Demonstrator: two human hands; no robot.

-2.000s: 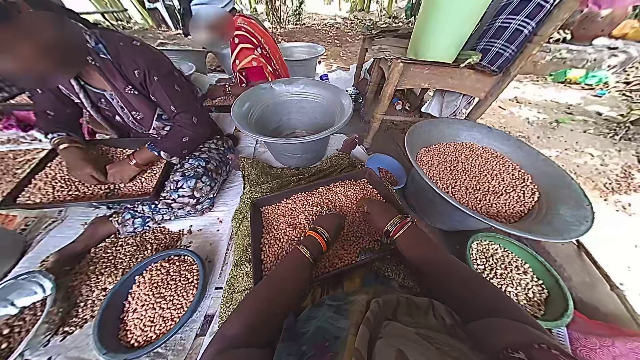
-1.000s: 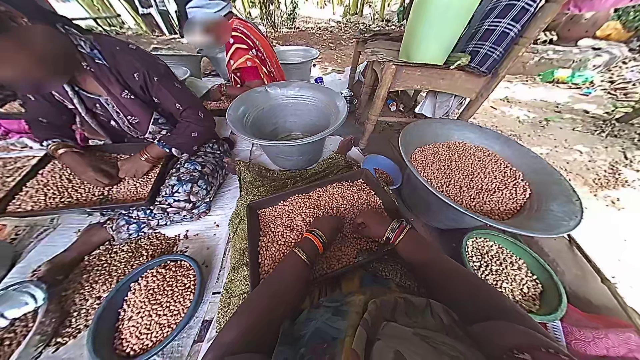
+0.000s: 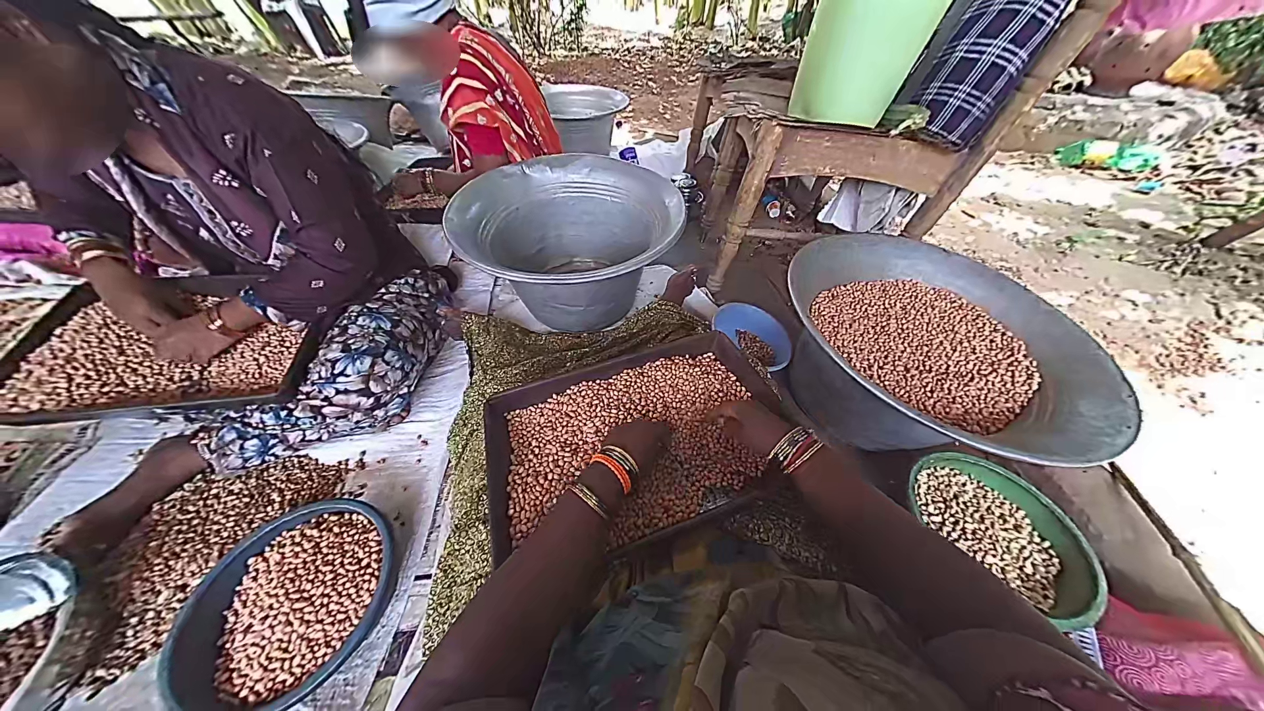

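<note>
A dark rectangular tray [image 3: 500,474] lies in front of me, spread with reddish-brown shelled nuts, likely peanuts [image 3: 573,425]. My left hand [image 3: 637,444], with orange and gold bangles at the wrist, rests knuckles up among the nuts in the tray's middle. Its fingertips are hidden, so whether it holds any is unclear. My right hand [image 3: 748,425] is at the tray's right side, fingers bent down at the nuts and pointing toward the left hand; a grip cannot be made out. A large metal basin [image 3: 1081,395] of the same nuts stands to the right.
A metal tub [image 3: 563,237] stands beyond the tray, a small blue bowl [image 3: 770,326] beside it. At right is a green basin [image 3: 1081,583] of paler nuts; at left, a dark blue-green basin [image 3: 380,583]. A co-worker's hands [image 3: 183,321] are in another tray at left. A wooden chair [image 3: 849,158] stands behind.
My right hand has shifted a little within the tray, and my left hand looks more closed over the nuts. The co-worker's hands at left have moved closer together.
</note>
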